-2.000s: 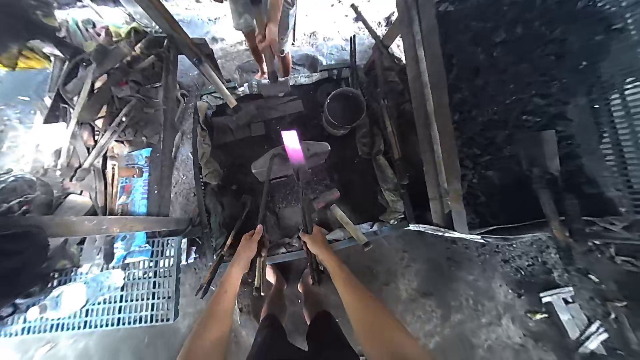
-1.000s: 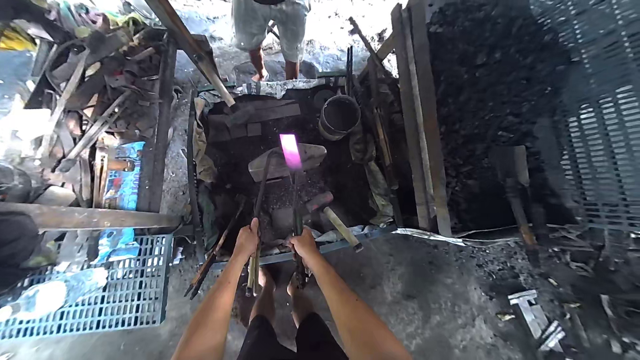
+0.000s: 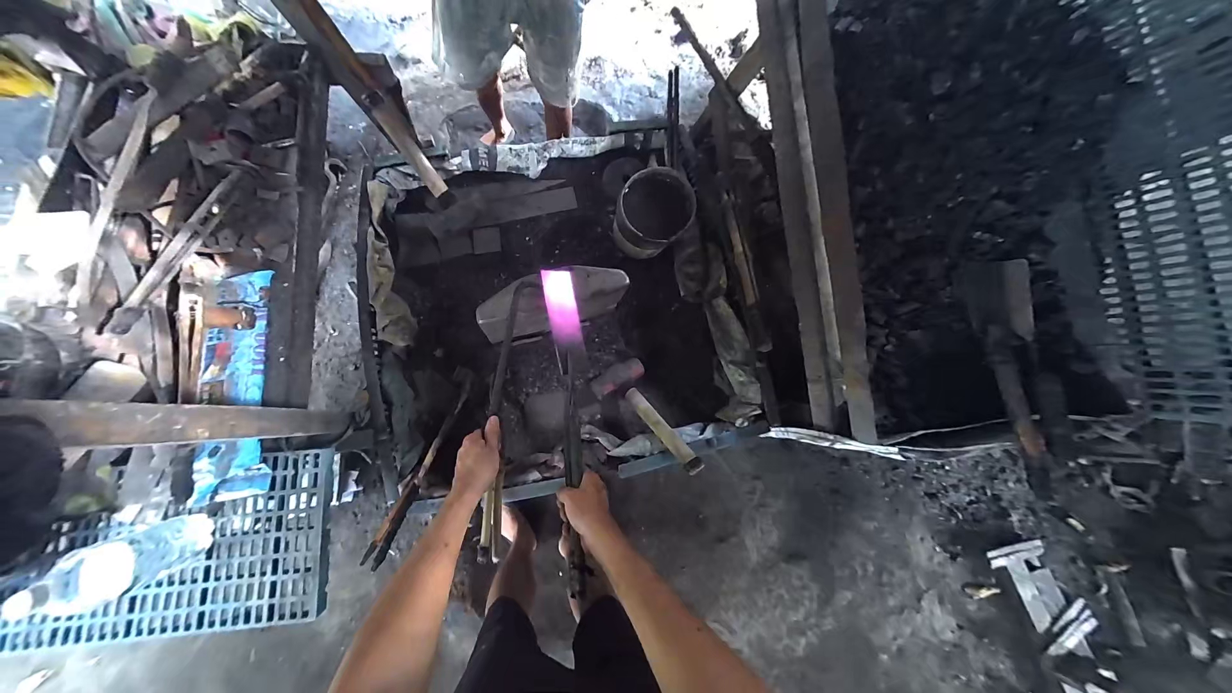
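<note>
My right hand (image 3: 584,500) is closed round the handles of long metal tongs (image 3: 574,423). At their far end is a flat metal bar (image 3: 561,303), glowing white to pink, which lies over a boat-shaped anvil (image 3: 602,289). My left hand (image 3: 476,460) grips a thin dark rod (image 3: 502,371) whose bent upper end reaches the anvil's left part. A hammer with a pale wooden handle (image 3: 664,430) rests at the pit's near edge, right of the tongs. Left of my left hand lean dark tongs (image 3: 414,496).
A metal bucket (image 3: 654,212) stands at the pit's back right. Flat metal bars (image 3: 520,207) lie at its back left. Another person's legs (image 3: 556,87) are beyond the pit. Scrap (image 3: 144,192) is piled left, above a plastic crate (image 3: 274,539); a shovel (image 3: 1011,318) rests on charcoal at right.
The other person's hand and the hammer head at the pit's far edge, seen two seconds ago, are out of sight. The glowing bar stays over the anvil. The view has shifted somewhat.
</note>
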